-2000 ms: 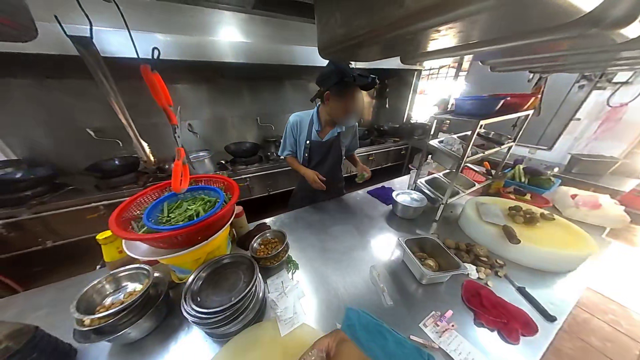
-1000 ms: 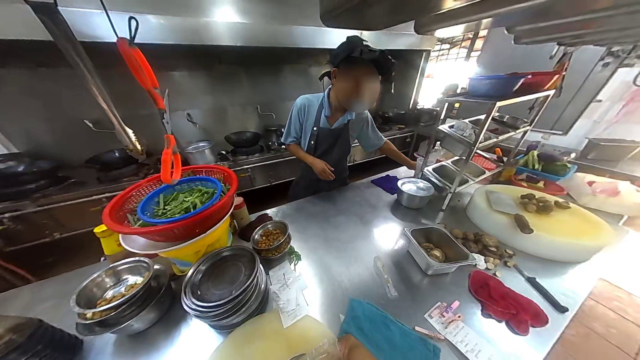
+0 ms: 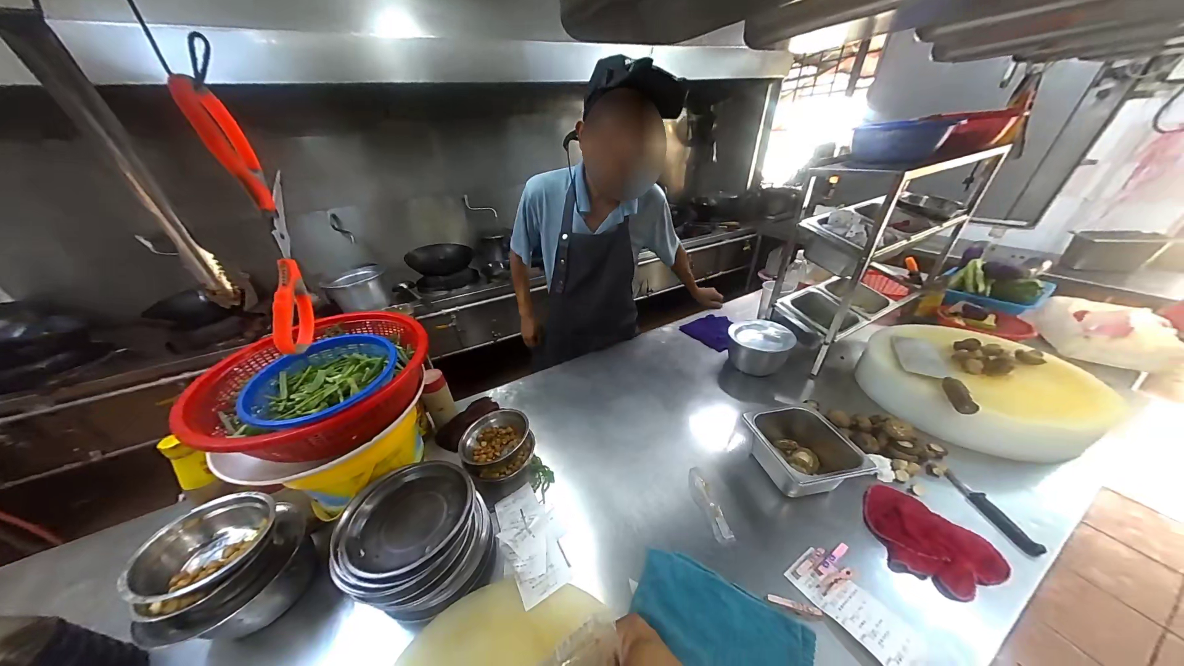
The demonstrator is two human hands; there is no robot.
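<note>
At the bottom edge of the head view a small part of a bare hand shows, which looks like my right hand (image 3: 646,642). It lies beside crumpled clear plastic (image 3: 587,642); its fingers are not clear, so whether it grips the plastic cannot be told. A round yellowish cutting board (image 3: 504,624) is to its left and a folded teal cloth (image 3: 717,615) to its right. Paper slips with writing (image 3: 532,541) overlap the board's far edge. Stacked metal plates (image 3: 407,527) stand left of the board. My left hand is not in view.
Across the steel counter (image 3: 610,416) stands a co-worker (image 3: 592,250). Red scissors (image 3: 287,250) hang at left above a basket of greens (image 3: 328,384). At right are a steel pan (image 3: 805,453), mushrooms (image 3: 888,435), a knife (image 3: 999,518), a red cloth (image 3: 934,546) and a rack (image 3: 879,231).
The co-worker, whose hands were both in front of the body two seconds ago, now rests one hand at the counter's far edge near the rack. The counter items have stayed put.
</note>
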